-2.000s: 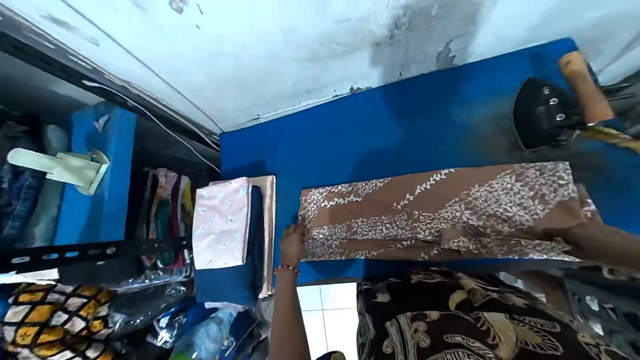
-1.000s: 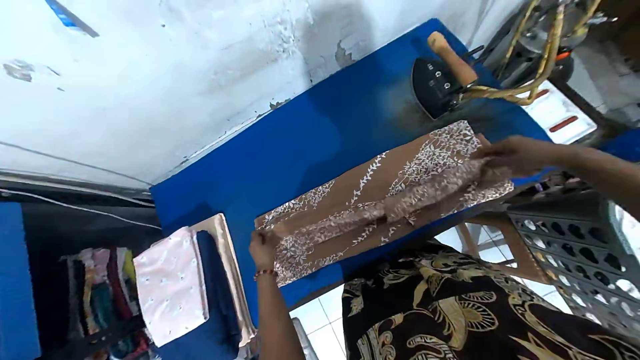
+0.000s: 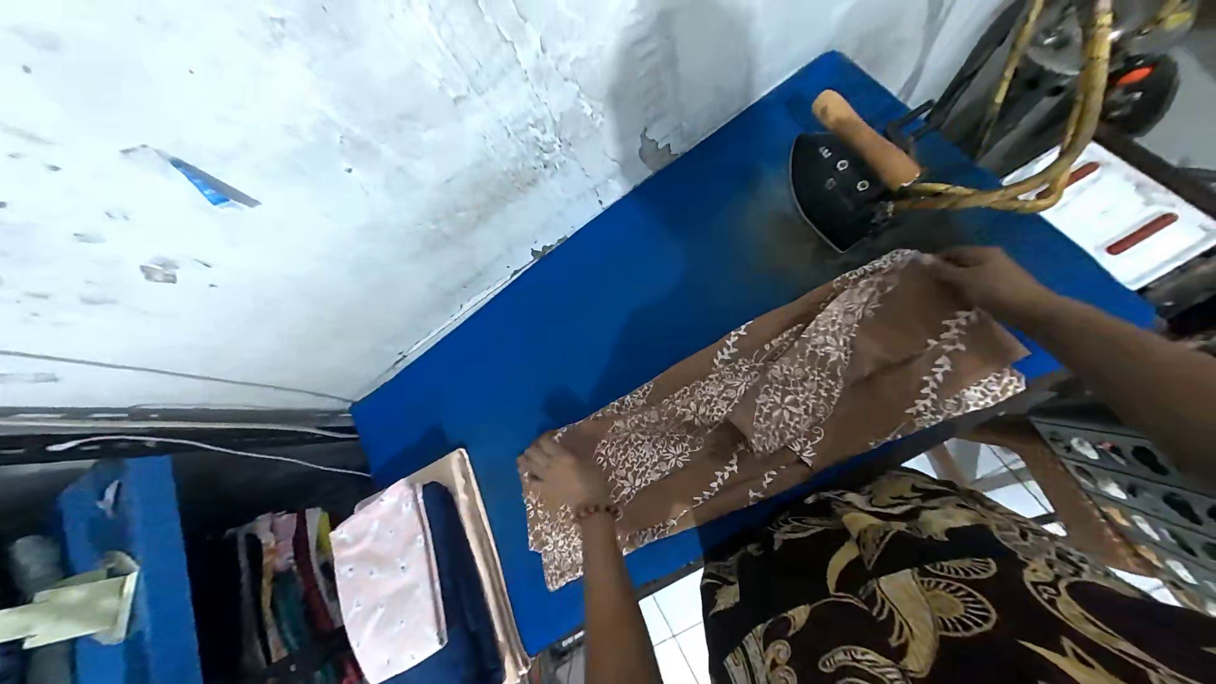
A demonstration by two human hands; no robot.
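Observation:
A brown cloth with white floral print (image 3: pixel 684 446) lies across the blue-topped table (image 3: pixel 570 323), its upper layer bunched and partly lifted in the middle and right. My left hand (image 3: pixel 560 475), a bead bracelet at the wrist, rests on the cloth's left end, its fingertips at the upper corner. At the far right, my right hand (image 3: pixel 983 275) pinches the cloth's upper edge. Beyond it stands a black iron (image 3: pixel 836 190) with a wooden handle, on the blue surface.
Folded pink printed cloth (image 3: pixel 389 579) and navy cloth (image 3: pixel 461 589) lie at the table's left end. A peeling wall (image 3: pixel 427 171) runs along the back. A yellowish hose (image 3: pixel 1083 142) trails from the iron. A grey plastic crate (image 3: pixel 1130 475) stands at the lower right.
My right hand has moved away from my body, toward the iron, pulling the cloth's upper layer up and over. My left hand stays at the left end. The view has turned.

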